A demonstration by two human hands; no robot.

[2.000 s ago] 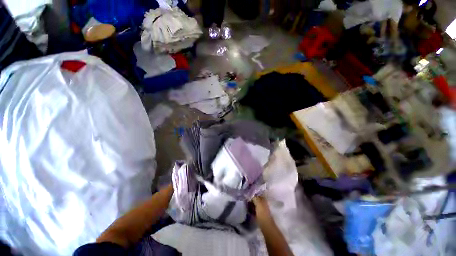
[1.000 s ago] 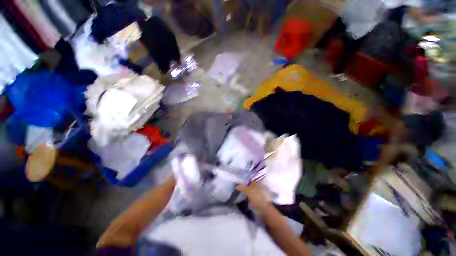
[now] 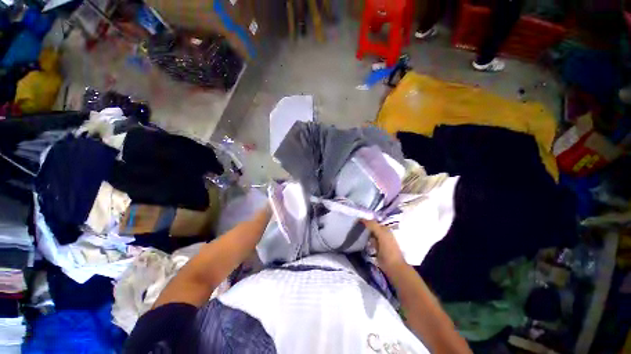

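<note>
A bundle of grey, white and lilac pieces [image 3: 346,183] is held against the wearer's front in the middle of the view. A thin pale fabric tie strip [image 3: 339,206] runs across it. My right hand [image 3: 377,242] grips the bundle's right side near the strip, fingers partly hidden. My left forearm reaches to the bundle's left side; my left hand [image 3: 269,207] is mostly hidden by the cloth. White and cream pieces [image 3: 432,218] fan out at the right of the bundle.
Dark cloth [image 3: 484,200] lies on a yellow sheet [image 3: 470,104] at right. A red stool [image 3: 385,31] and a person's legs [image 3: 499,34] are at the top. Dark and white cloth heaps [image 3: 159,166] are at left. A blue bag [image 3: 72,332] is at lower left.
The view has moved forward through the workshop. The large white sack has left the view, and the red stool and yellow sheet show more clearly. Both hands still hold the bundle.
</note>
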